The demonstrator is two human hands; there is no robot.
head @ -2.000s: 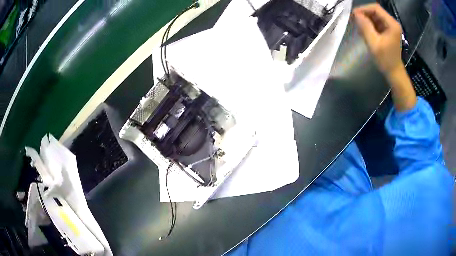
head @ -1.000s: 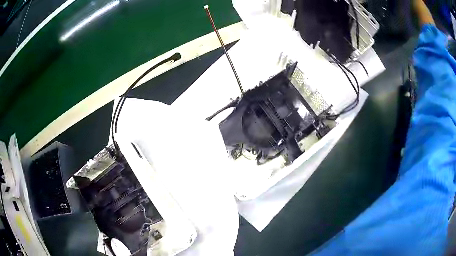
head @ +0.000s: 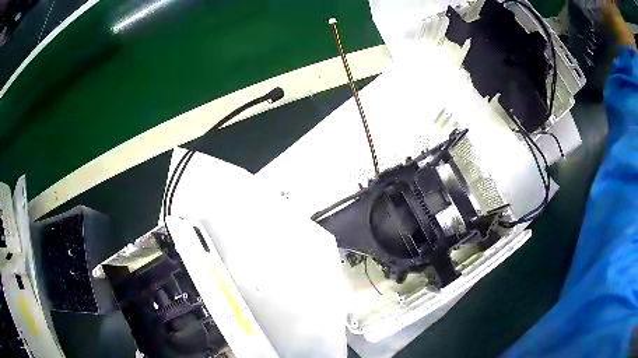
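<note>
A white housing (head: 434,294) with a black inner frame (head: 413,217) lies right of centre on a white sheet. A thin brown-red wire (head: 359,105) sticks up from it. My right hand (head: 614,22) is at the top right corner, small, blurred and partly cut off, beside a dark grey shiny item (head: 586,42). Whether it grips that item cannot be told. My left hand is not in view.
A second housing (head: 133,255) lies lower left, partly under a white panel (head: 224,294). Another housing (head: 570,70) is at the upper right. A screw tray (head: 70,262) is at left. A black cable (head: 245,108) reaches the green conveyor's (head: 189,84) pale rail.
The view has shifted right along the bench. My right hand has moved from above the bench to the top right corner. A white panel with a yellow strip now shows over the lower-left housing.
</note>
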